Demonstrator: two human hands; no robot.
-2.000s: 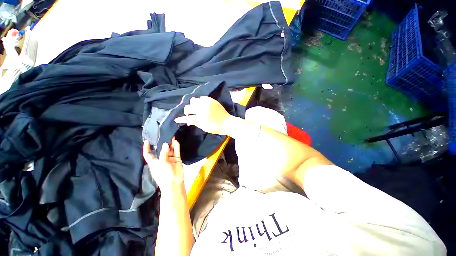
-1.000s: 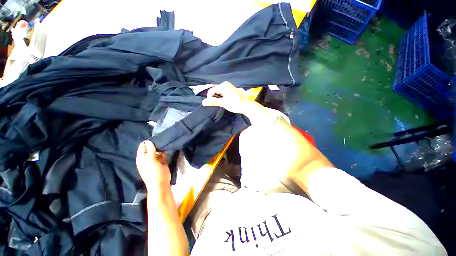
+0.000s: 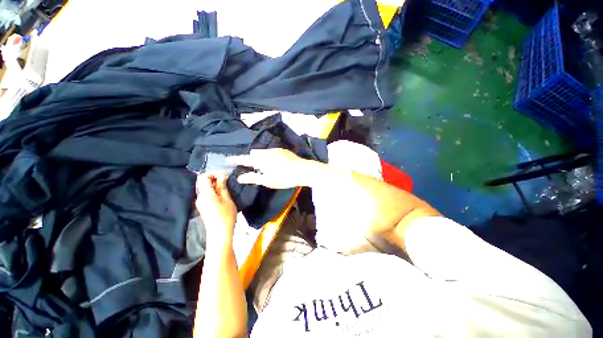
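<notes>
A dark navy garment [image 3: 261, 201] lies bunched over the table's near edge in front of me. It has a pale grey panel [image 3: 218, 164] showing. My left hand [image 3: 215, 197] pinches the cloth at the lower edge of the grey panel, fingertips together. My right hand [image 3: 272, 169] is just right of the panel, low over the cloth, fingers pointing left towards my left hand. Its palm side is hidden, so I cannot tell if it grips cloth or a tool.
A large navy garment pile [image 3: 125, 218] covers the left. A wide cloth end [image 3: 344, 66] overhangs the white table [image 3: 264, 20] and its yellow edging [image 3: 264, 245]. Blue crates [image 3: 552, 82] stand on the green floor [image 3: 449, 99]. Something red [image 3: 397, 177] shows beside my right forearm.
The dark band stretched between my hands a second ago is no longer spread out. My right hand has moved down and left, closer to my left hand, and the grey panel shows between them.
</notes>
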